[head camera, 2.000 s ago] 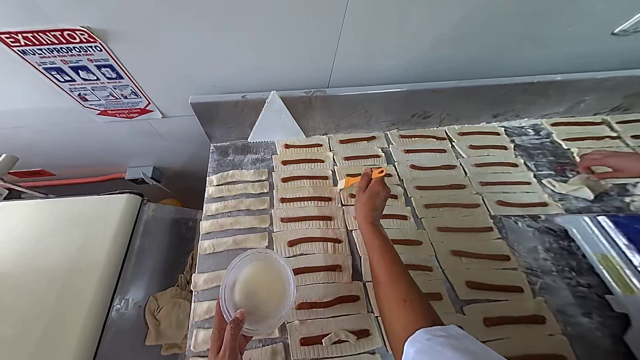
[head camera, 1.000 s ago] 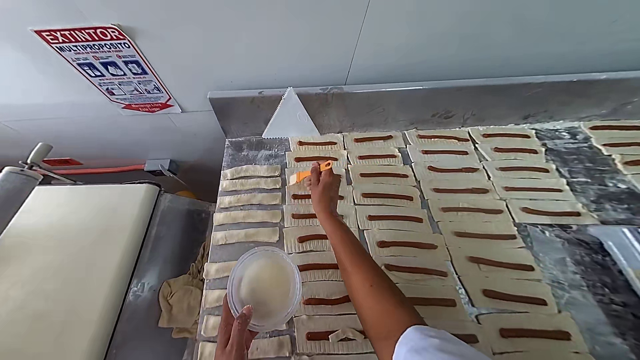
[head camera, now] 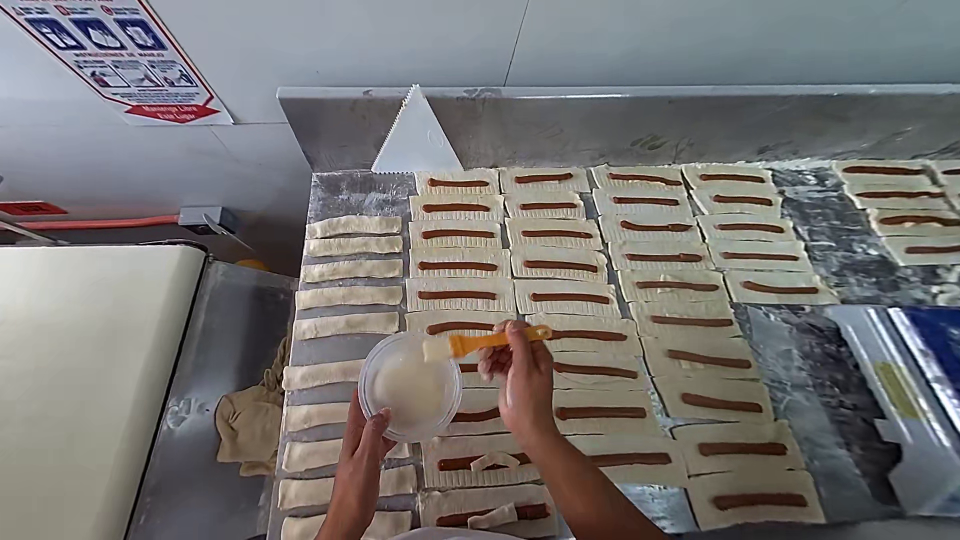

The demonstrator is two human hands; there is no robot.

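My left hand (head camera: 367,442) holds a round clear plastic tub (head camera: 411,386) of pale, whitish liquid over the dough. In my right hand (head camera: 519,367) is a pastry brush (head camera: 480,341) with an orange handle, its pale bristles at the tub's upper right rim. Below and around lie columns of flat dough rectangles (head camera: 570,297), each with a strip of reddish-brown filling (head camera: 600,412). Left of them is a column of narrow, folded dough strips (head camera: 349,295). Small dough scraps (head camera: 495,461) rest on the two nearest filled pieces. The tub and my hands hide some pieces.
A white toothed triangular scraper (head camera: 420,139) leans on the metal backsplash (head camera: 637,131). At left stand a cream-coloured belt surface (head camera: 82,375) and a crumpled tan cloth (head camera: 247,427). A clear and blue container (head camera: 892,397) sits at right.
My right hand has come back from the far rows toward me, bringing the brush to the tub. The tub stays in my left hand. At two seconds ago, another person's hand was visible at right.
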